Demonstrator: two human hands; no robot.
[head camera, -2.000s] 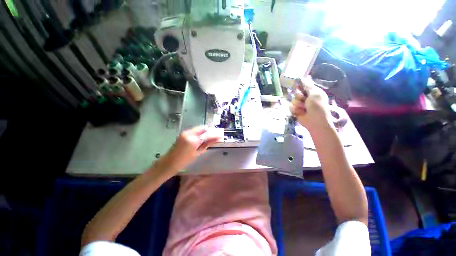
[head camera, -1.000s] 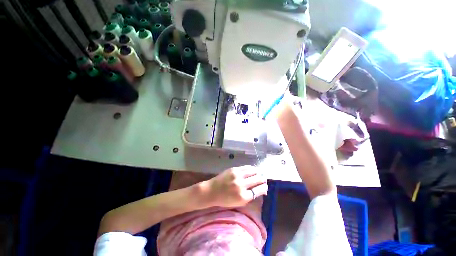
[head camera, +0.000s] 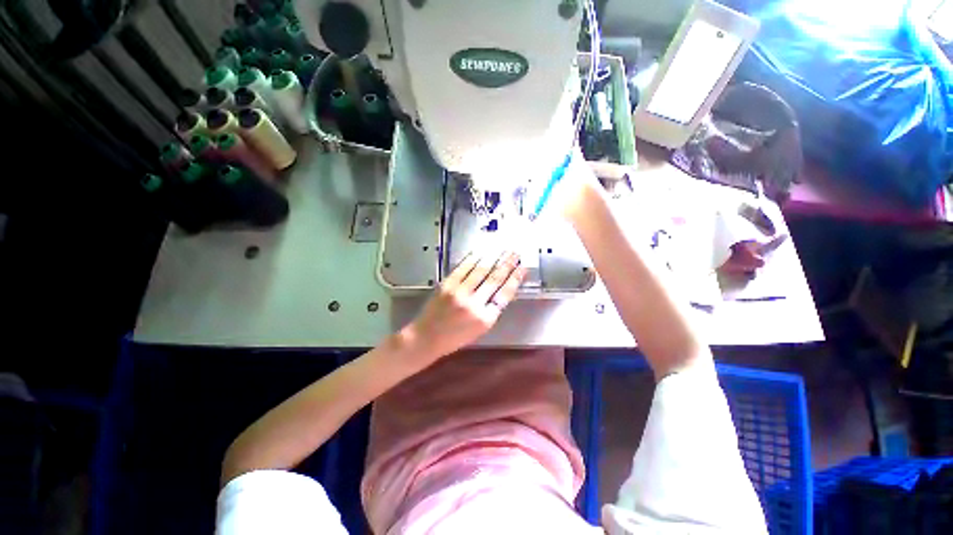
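Note:
The white sewing machine head (head camera: 470, 84) with its green oval badge stands over the silver bed plates (head camera: 415, 225). The needle and clamp area (head camera: 491, 204) is brightly lit under the head. My left hand (head camera: 470, 298) lies palm down on the front of the bed, fingers pointing at the needle area; nothing shows in it. My right hand (head camera: 578, 193) is at the right of the needle area, beside the blue lamp (head camera: 551, 188). Glare washes out its fingers, so I cannot tell what they hold.
Thread cones (head camera: 266, 136) stand at the left of the table (head camera: 282, 293). A parts tray (head camera: 625, 115), a beige control panel (head camera: 695, 78) and fabric scraps (head camera: 747, 136) are at the right. A blue crate (head camera: 773, 418) sits below right, and a blue plastic bag (head camera: 857, 84) behind.
The plate that hung at the bed's right front two seconds ago no longer shows there, and plates cover the opened bed. My left hand moved from the lap side onto the bed.

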